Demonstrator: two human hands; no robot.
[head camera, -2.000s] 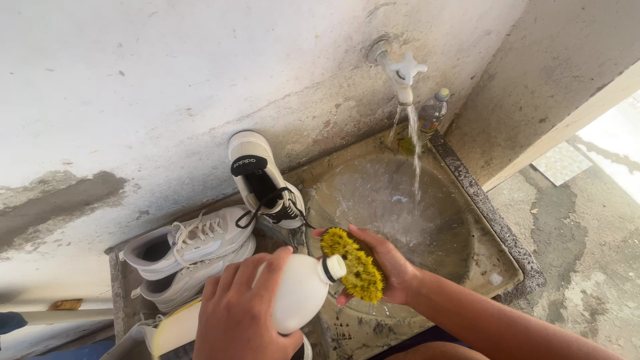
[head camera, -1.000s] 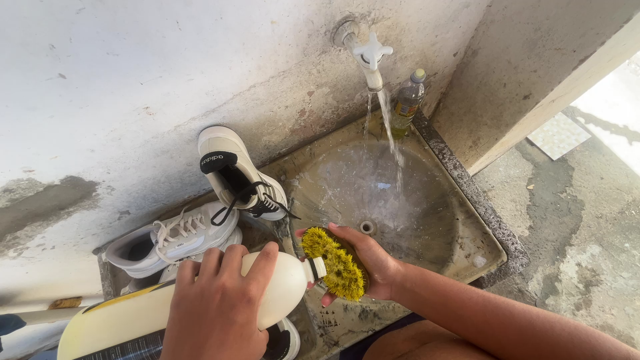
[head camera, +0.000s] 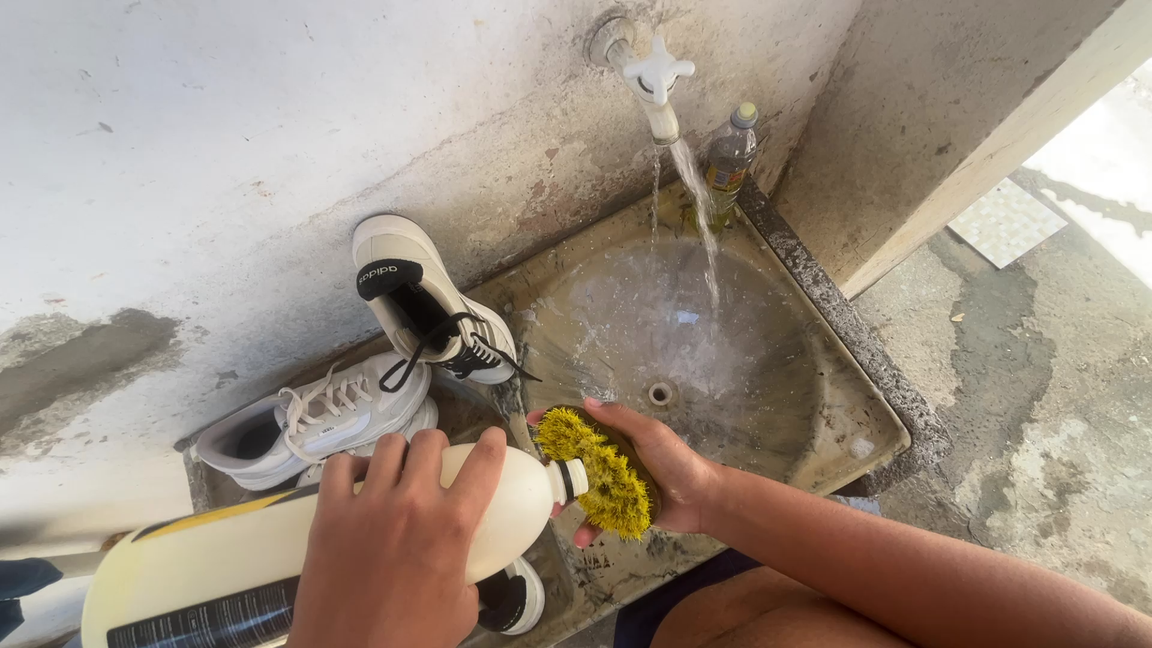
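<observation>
My left hand (head camera: 396, 531) grips a large pale plastic bottle (head camera: 508, 513), tilted with its uncapped mouth against the yellow bristles of a scrub brush (head camera: 598, 472). My right hand (head camera: 661, 459) holds that brush from behind, bristles facing the bottle. Whether liquid is coming out cannot be seen. Beyond my hands, water runs from a white-handled tap (head camera: 661, 90) into a worn sink basin (head camera: 756, 360). An Adidas sneaker (head camera: 432, 315) with black laces leans on the wall at the basin's left. White sneakers (head camera: 324, 414) lie left of it, and part of a black-and-white shoe (head camera: 517, 598) shows below the bottle.
A clear plastic bottle (head camera: 731, 166) with yellowish liquid stands in the basin's back corner beside the tap. A rough stone edge (head camera: 837, 333) borders the sink's right side. A tile (head camera: 1008, 223) lies on the concrete floor at the right. The stained wall (head camera: 225, 180) rises behind.
The bottle in my left hand has tipped closer to level, and its mouth has come down from the brush's upper part to its bristle middle. The tap runs throughout.
</observation>
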